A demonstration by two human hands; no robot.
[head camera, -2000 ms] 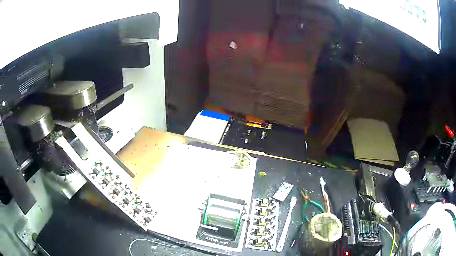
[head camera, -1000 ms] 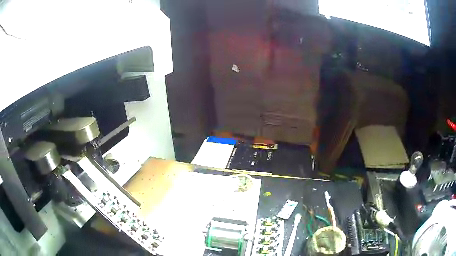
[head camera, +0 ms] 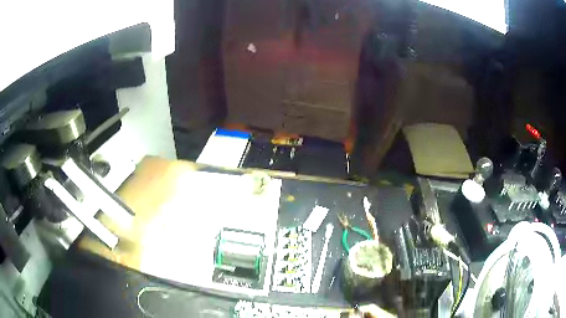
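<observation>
A strip of circuit board (head camera: 285,310) with small silver components lies along the bottom edge of the picture, mostly cut off. A small bright, skin-toned shape (head camera: 375,312) shows just right of its end at the same edge. It may be a fingertip of my right hand, but it is cut off and blurred, and its grip cannot be told. My left hand is not in view. The two pale board rails (head camera: 84,214) on the left machine are bare.
White paper (head camera: 180,230) covers a brown board. The solder spool (head camera: 240,256) stands beside an upright reference strip (head camera: 291,259) and a white strip tool (head camera: 323,258). Green-handled cutters (head camera: 355,235), a round pot (head camera: 370,258), a black ribbed box (head camera: 425,254) and a white fan (head camera: 515,279) are at right.
The board strip that lay on the left rails is gone from them. A board strip and the small skin-toned shape now show at the bottom edge. The camera view has shifted.
</observation>
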